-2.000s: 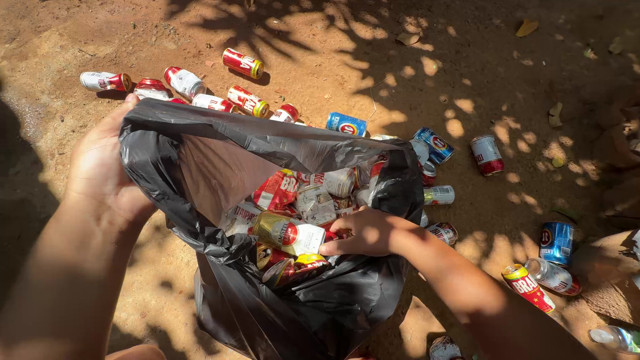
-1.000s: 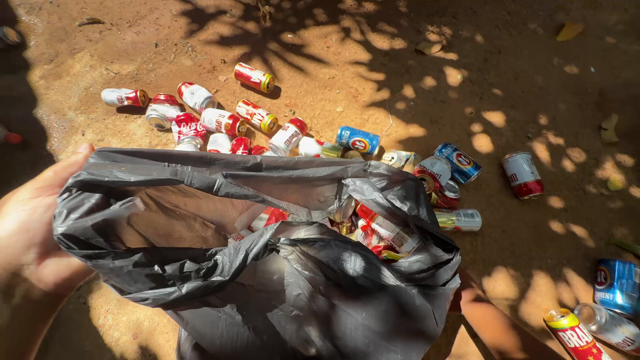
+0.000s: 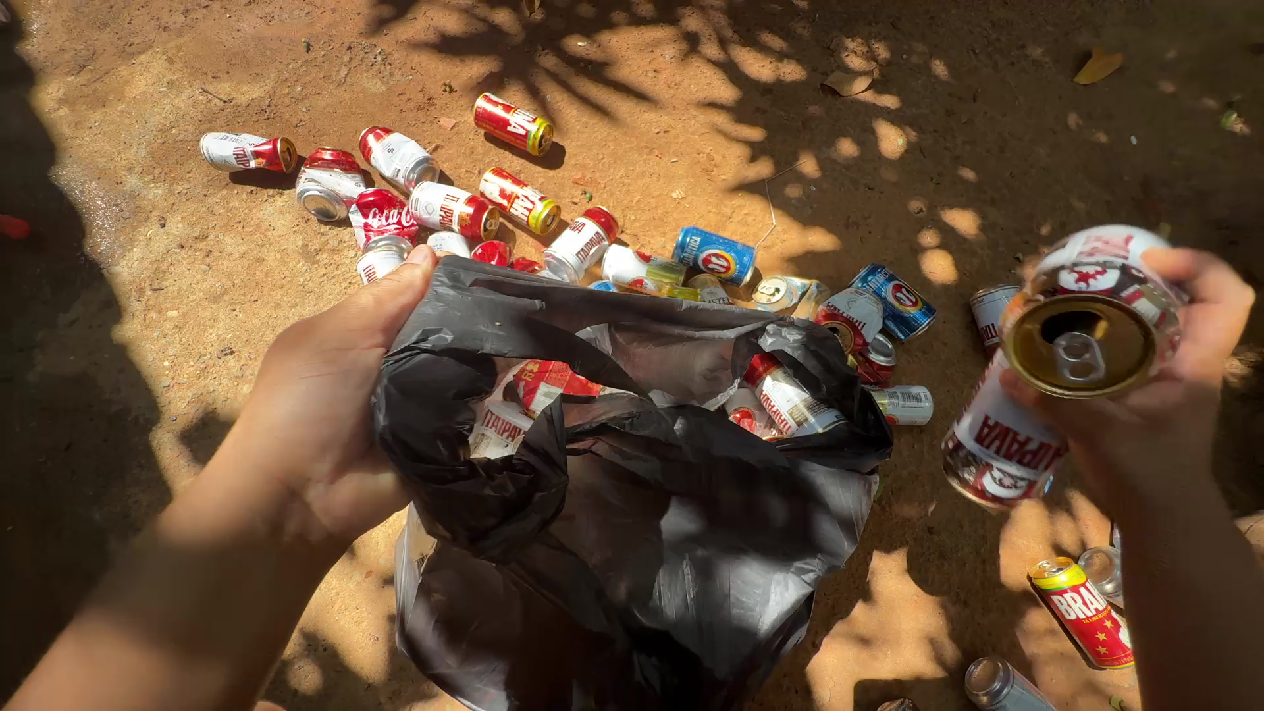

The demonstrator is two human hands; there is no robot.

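My left hand (image 3: 331, 405) grips the rim of a black plastic bag (image 3: 671, 513) at its left side. The bag's mouth gapes partly, showing cans inside, among them a white and red Itaipava can (image 3: 790, 400) and a red can (image 3: 553, 385). To the right of the bag, my right hand (image 3: 1155, 395) is raised with two Itaipava cans in it. One held can (image 3: 1081, 346) points its gold top with the pull tab toward me; the other held can (image 3: 1002, 439) hangs tilted below and left of it.
Several empty-looking drink cans lie beyond the bag on the dirt ground, including a Coca-Cola can (image 3: 383, 215), a red Brahma can (image 3: 513, 123) and a blue can (image 3: 716, 255). At the lower right lie another Brahma can (image 3: 1081, 612) and a silver-ended can (image 3: 1002, 683).
My right hand was inside the bag two seconds ago; now it is up at the right, holding two cans. My left hand has stayed on the bag's rim.
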